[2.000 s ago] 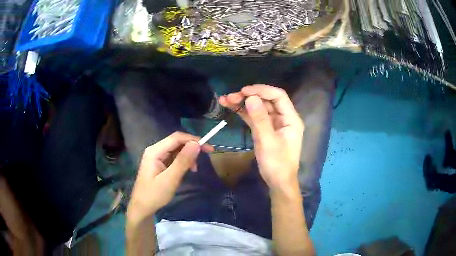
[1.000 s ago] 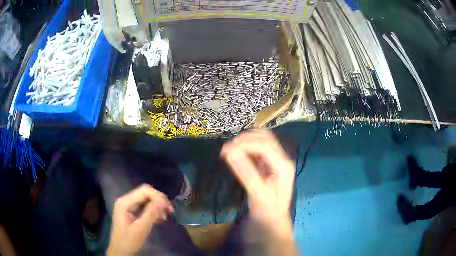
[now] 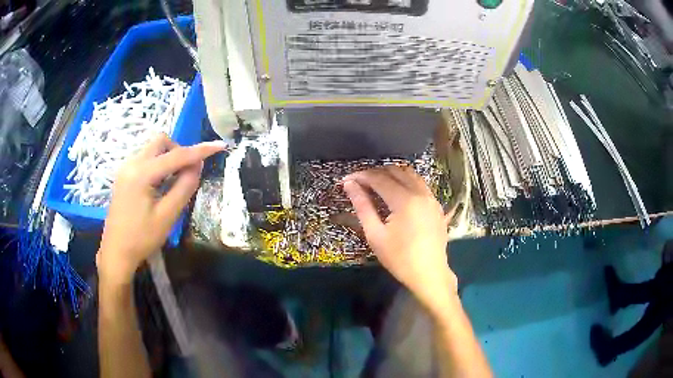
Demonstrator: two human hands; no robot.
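My left hand (image 3: pixel 147 207) is at the work head (image 3: pixel 254 140) at the machine's lower left, with thumb and index finger pinched at its edge. A long pale flat strip (image 3: pixel 169 303) hangs down from this hand; its gripped end is hidden by the fingers. My right hand (image 3: pixel 406 221) is over the heap of small metallic pieces (image 3: pixel 317 177) under the machine, fingers bent and low on the heap. Whether it holds a piece cannot be told.
The grey-white machine (image 3: pixel 384 66) stands in front. A blue bin (image 3: pixel 77 210) of short white tubes (image 3: pixel 125 122) is left. Yellow bits (image 3: pixel 284 247) edge the heap. Dark-ended strips (image 3: pixel 509 140) lie right, blue wires (image 3: pixel 48 266) hang far left. A person's legs (image 3: pixel 627 310) show at right.
Both hands have risen from over my lap, the left to the work head, the right onto the metallic heap. The view has shifted up, showing more of the machine. The strip now hangs visibly.
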